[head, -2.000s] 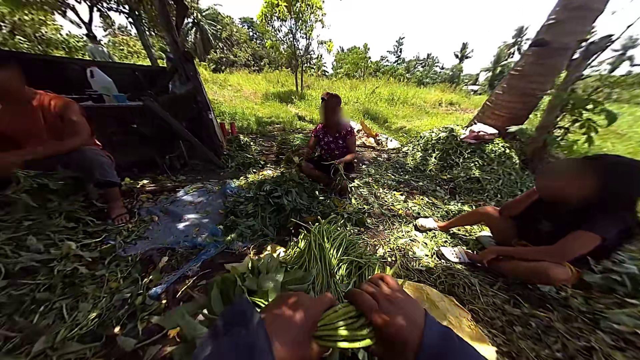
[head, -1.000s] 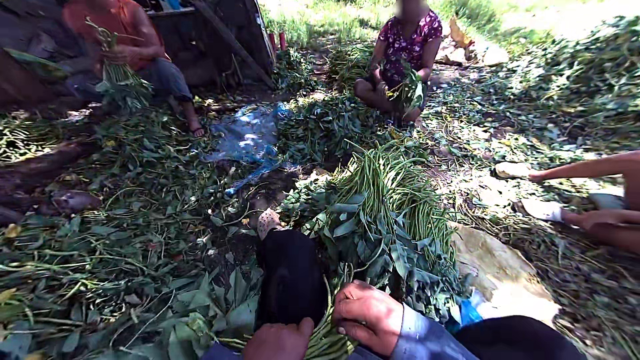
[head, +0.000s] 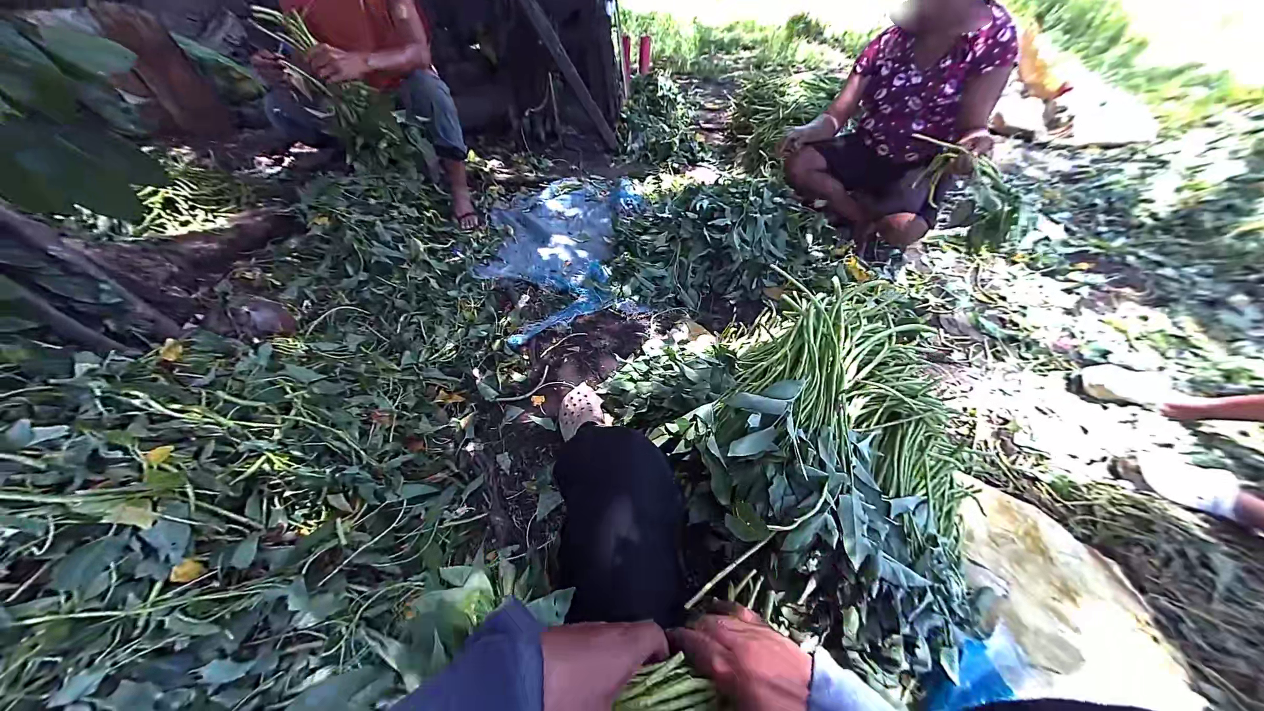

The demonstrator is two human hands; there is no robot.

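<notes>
At the bottom edge of the head view, my left hand (head: 598, 660) and my right hand (head: 752, 660) close around a bundle of green long beans (head: 668, 685). The bundle runs out of the frame below, and the fingertips are partly hidden. Just beyond my hands lies a large heap of long beans (head: 839, 365), with leafy stems (head: 790, 494) on its near side. My dark-clothed leg (head: 620, 523) is left of the heap, ending in a light, dotted shoe (head: 581, 407).
Cut leaves and vines (head: 247, 474) cover the ground at left. A blue plastic sheet (head: 558, 237) lies farther off. A pale sack (head: 1066, 592) is at right. A person in orange (head: 360, 39) and one in a patterned shirt (head: 928, 84) sit beyond, both holding stems. Another person's leg (head: 1215, 408) shows at right.
The view has tilted down. My hands still hold the bundle, now lower in the frame. The person in the patterned shirt has moved their hands apart, with stems in one.
</notes>
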